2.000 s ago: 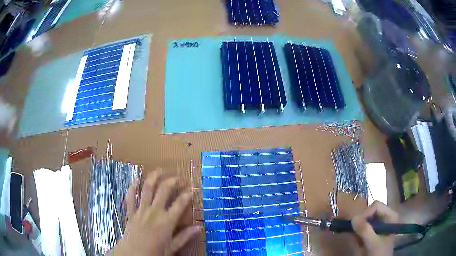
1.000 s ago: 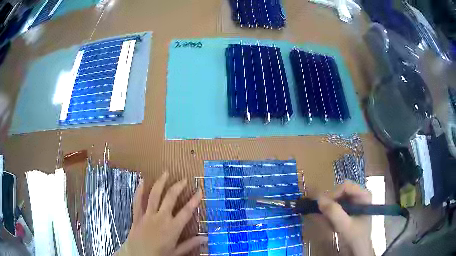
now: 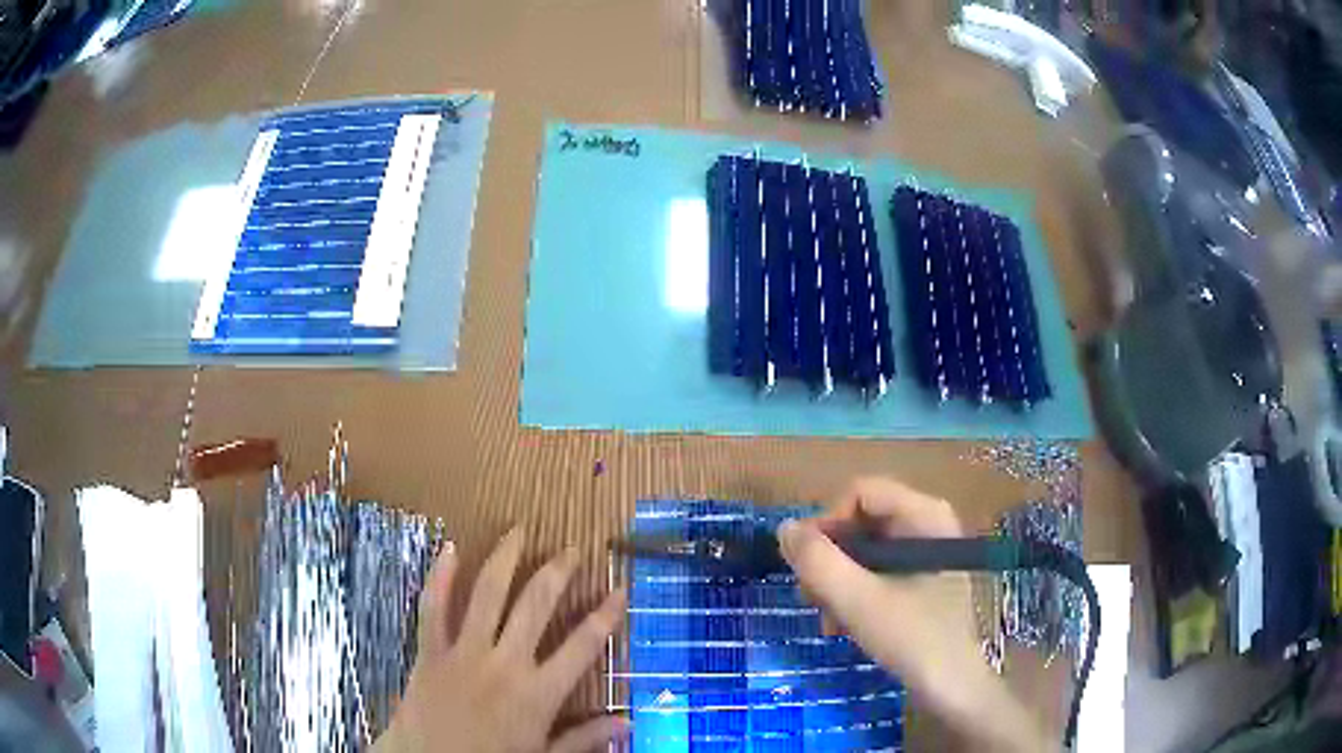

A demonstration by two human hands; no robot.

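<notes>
A blue solar panel (image 3: pixel 765 662) with silver lines lies at the bottom centre, cut off by the lower edge. My right hand (image 3: pixel 898 589) holds a black soldering iron (image 3: pixel 942 553) above the panel's far end. The iron's metal tip points left, near the panel's far left corner; I cannot tell if it touches. My left hand (image 3: pixel 508 655) is spread with fingers apart at the panel's left edge, near a thin silver ribbon (image 3: pixel 614 647) there. The panel's right edge is partly hidden by my right hand.
Silver ribbon bundles (image 3: pixel 317 618) and white strips (image 3: pixel 147 603) lie left, with a brown-red piece (image 3: pixel 233 458). Beyond are a finished panel (image 3: pixel 302 236), a green-blue sheet (image 3: pixel 611 294) and dark cell stacks (image 3: pixel 802 280). Right are short ribbons (image 3: pixel 1030 544), white paper (image 3: pixel 1107 633) and a grey round device (image 3: pixel 1192 368).
The soldering iron and my right hand have moved left and away from me, from the panel's right side to its far left corner. My left hand stays spread beside the panel. The view has shifted slightly.
</notes>
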